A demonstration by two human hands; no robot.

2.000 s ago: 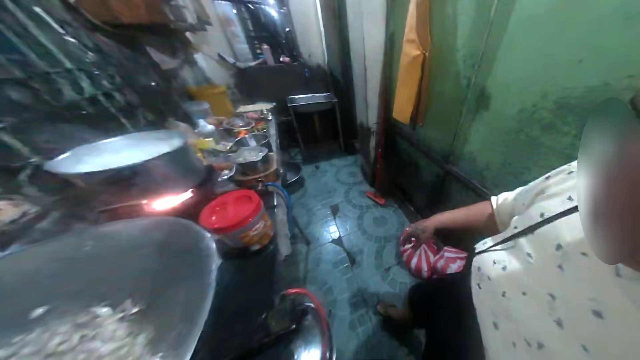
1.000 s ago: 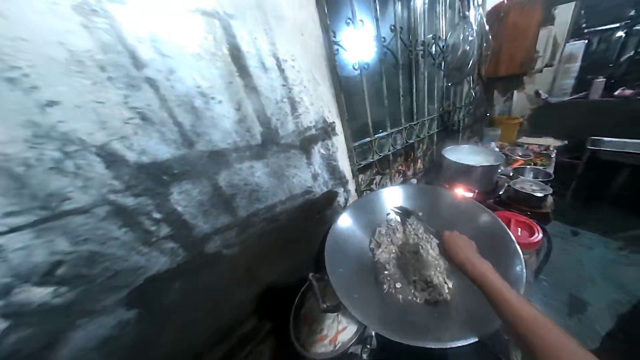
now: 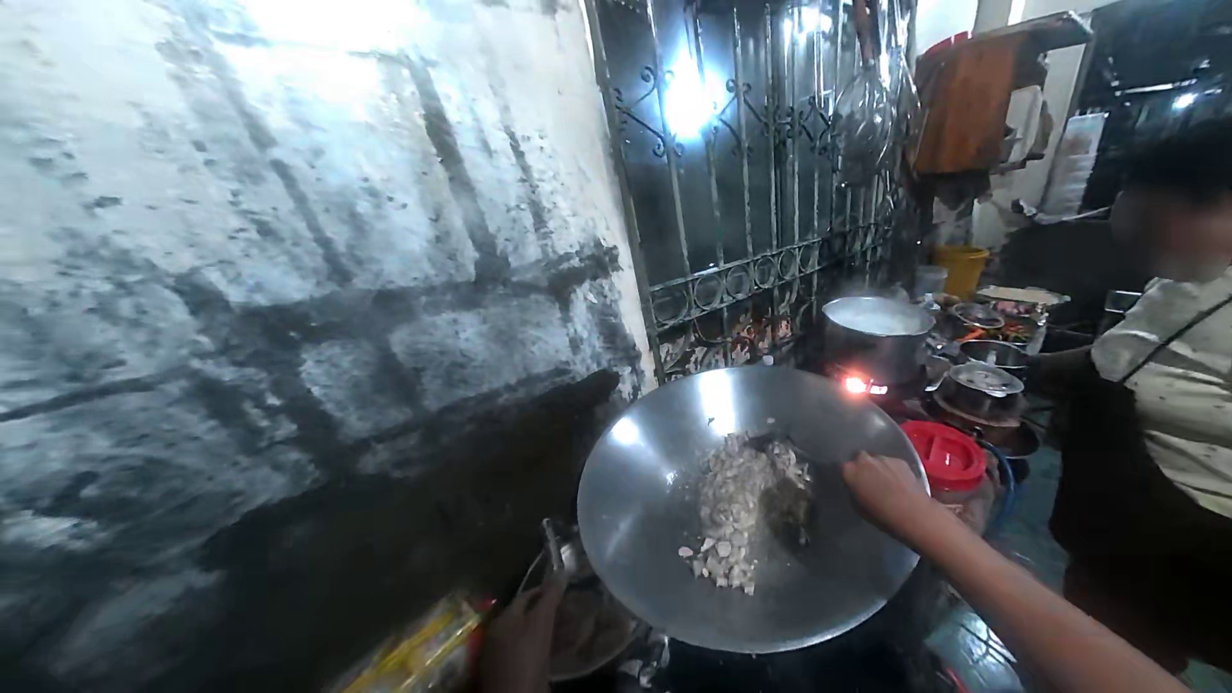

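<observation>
A wide metal wok (image 3: 654,558) holds pale chopped pieces (image 3: 727,510) with a darker patch of food beside them. My right hand (image 3: 881,493) is closed over the wok's right side, around a cooking utensil that is mostly hidden; a dark part of it shows among the food. Low in the view, left of the wok, my left hand (image 3: 523,616) is blurred, close to a metal handle (image 3: 551,547) and a yellow packet (image 3: 419,650). Whether it grips either one cannot be told. A round pan (image 3: 592,640) lies partly under the wok's edge.
Behind the wok a steaming pot (image 3: 871,342) stands over a glowing flame (image 3: 857,385). A red-lidded container (image 3: 948,457), lidded pot (image 3: 982,385) and bowls of food are to the right. A person (image 3: 1189,356) stands at far right. A stained wall (image 3: 337,289) borders the left.
The view has swung left since the oldest frame. My left hand and the yellow packet have come into view at the bottom. The person at the right is back in view, now upright.
</observation>
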